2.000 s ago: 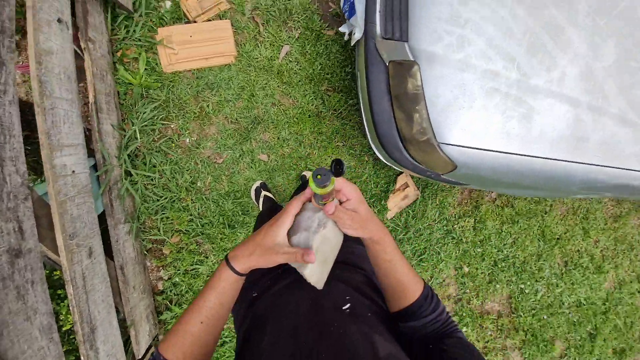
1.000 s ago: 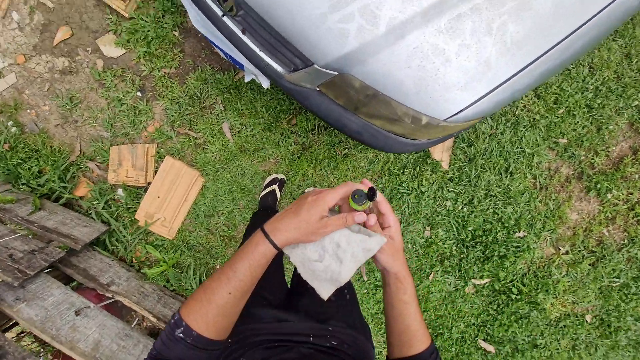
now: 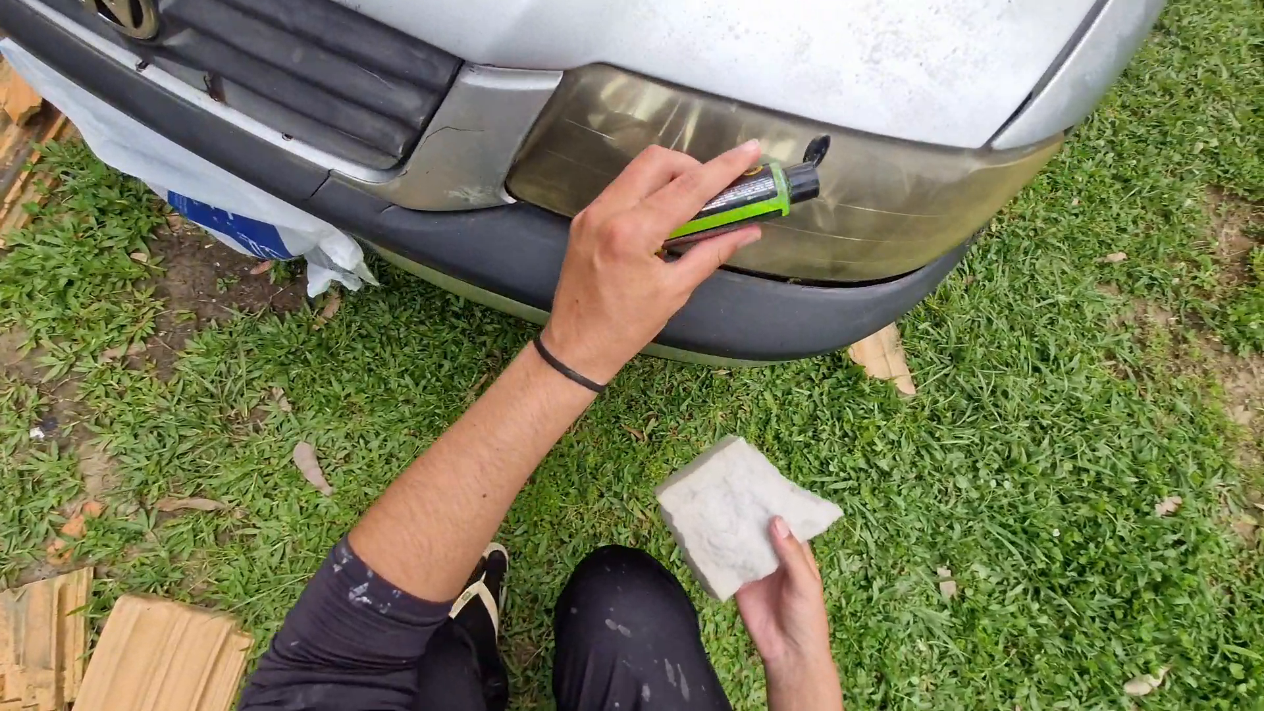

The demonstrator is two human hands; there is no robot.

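My left hand (image 3: 632, 247) is closed around a small black and green bottle (image 3: 736, 204), tilted with its open spout over the yellowed headlight lens (image 3: 894, 222) of a silver car. The bottle's flip cap (image 3: 817, 150) stands open beside the spout. Lower down, my right hand (image 3: 790, 602) holds a whitish foam pad or sponge (image 3: 736, 513) by its edge, thumb on top. The pad is over the grass, apart from the car. Whether any liquid leaves the spout cannot be seen.
The dark bumper (image 3: 731, 311) runs below the headlight, with the grille (image 3: 296, 84) to the left. A white and blue plastic bag (image 3: 237, 222) hangs under the bumper. Pieces of clay tile (image 3: 163, 657) lie on the grass at lower left, and another fragment (image 3: 884, 357) lies under the bumper.
Both hands were together around the bottle and pad; now they are apart. The left has carried the bottle up to the headlight, while the right keeps the pad lower. The view has moved closer to the car.
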